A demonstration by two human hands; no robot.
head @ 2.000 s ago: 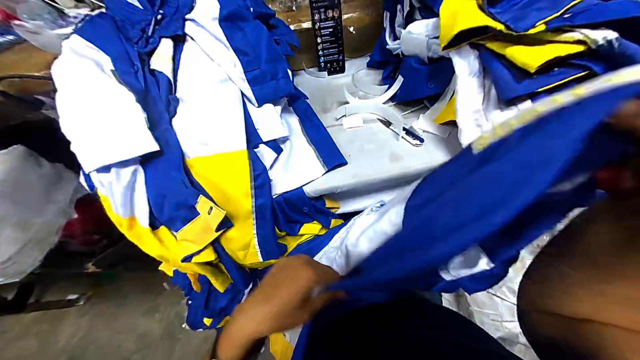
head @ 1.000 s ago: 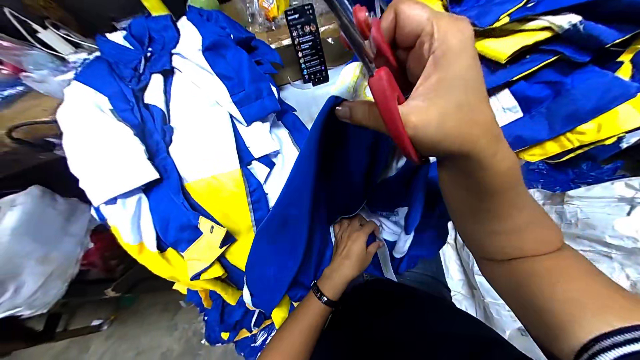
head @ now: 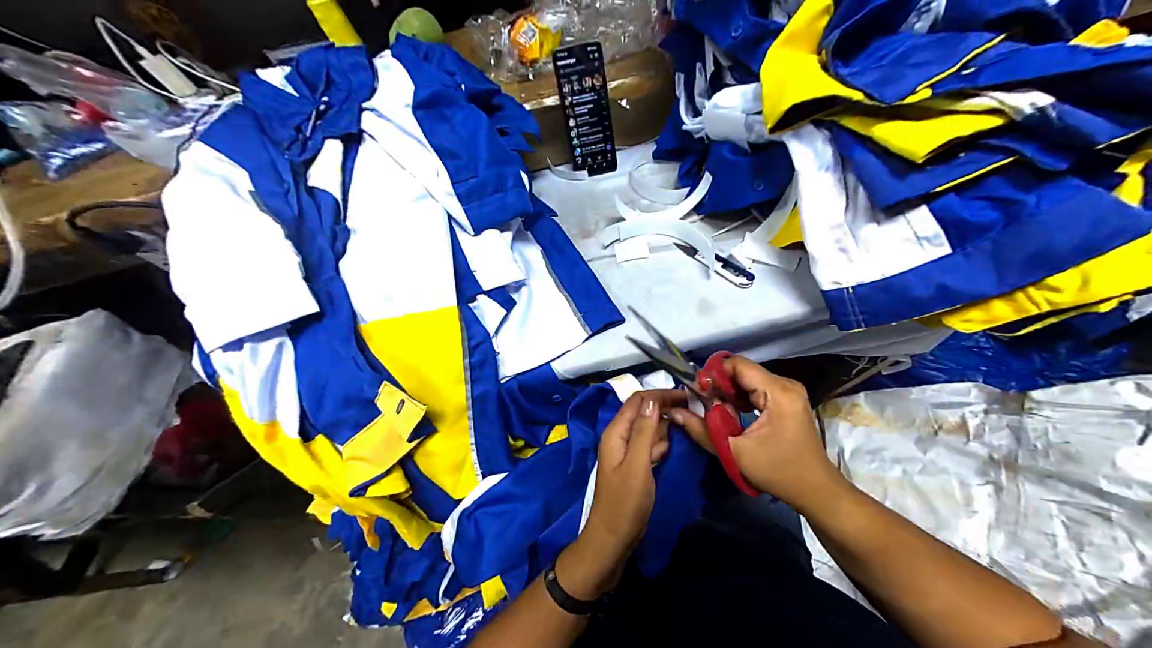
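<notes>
Red-handled scissors [head: 720,405] are in my right hand [head: 778,432], their blades parted and pointing up and left over the edge of the white table. My left hand [head: 630,459] pinches a part of a blue garment [head: 531,513] with white edging that lies across my lap. The fingertips of both hands meet close to the scissors' pivot; what exactly lies between them is too small to tell. Left of my hands a blue, white and yellow jacket [head: 405,234] is spread out, its lower end hanging over the table's edge.
A pile of blue, yellow and white garments [head: 981,198] lies at the right. A phone [head: 585,108] stands upright at the back. Curved white strips [head: 666,202] and a small cutter or snips [head: 720,265] lie on the white table [head: 702,310]. White sheeting [head: 999,459] is at the lower right.
The raised right hand with the scissors has come down beside my left hand. The blue cloth that stood up in front of me has dropped lower. Two seconds ago no scissors showed in view.
</notes>
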